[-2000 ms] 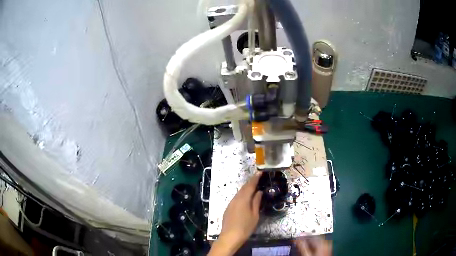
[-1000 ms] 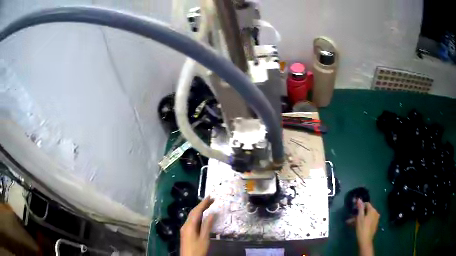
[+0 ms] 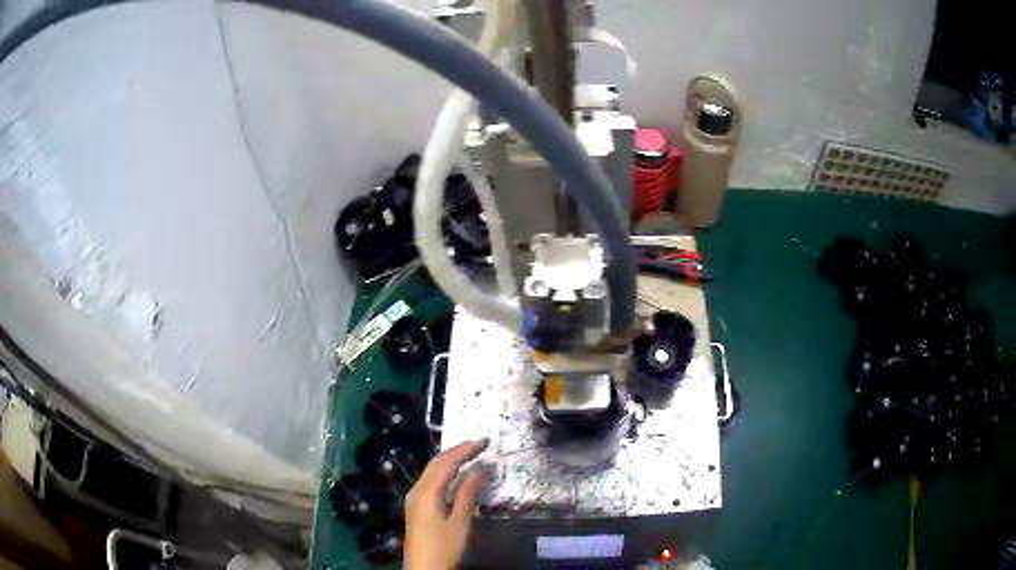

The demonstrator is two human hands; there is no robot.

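Note:
The silver press head [image 3: 579,392] is down on a black round part [image 3: 582,432] at the middle of the speckled base plate [image 3: 524,473]; the head hides most of the part. A second black round part [image 3: 663,350] with a pale centre dot lies at the plate's right rear, beside the head. My left hand [image 3: 446,501] is at the plate's front left, fingers apart, holding nothing and not touching the part. At the bottom edge, right of the lit display [image 3: 579,546], a small pale blurred shape is cut off; I cannot tell whether it is my right hand.
Black round parts are piled on the green bench at right [image 3: 919,367], with more at left [image 3: 384,457] and behind left. Silver handles flank the plate. Red-handled pliers [image 3: 674,263], a red flask [image 3: 655,173] and a beige flask [image 3: 709,161] stand or lie behind. Hoses arch above.
The single black part on the right bench, under my right hand a second ago, is gone from there; one now lies at the plate's right rear. My right hand has left that spot. The head stays down.

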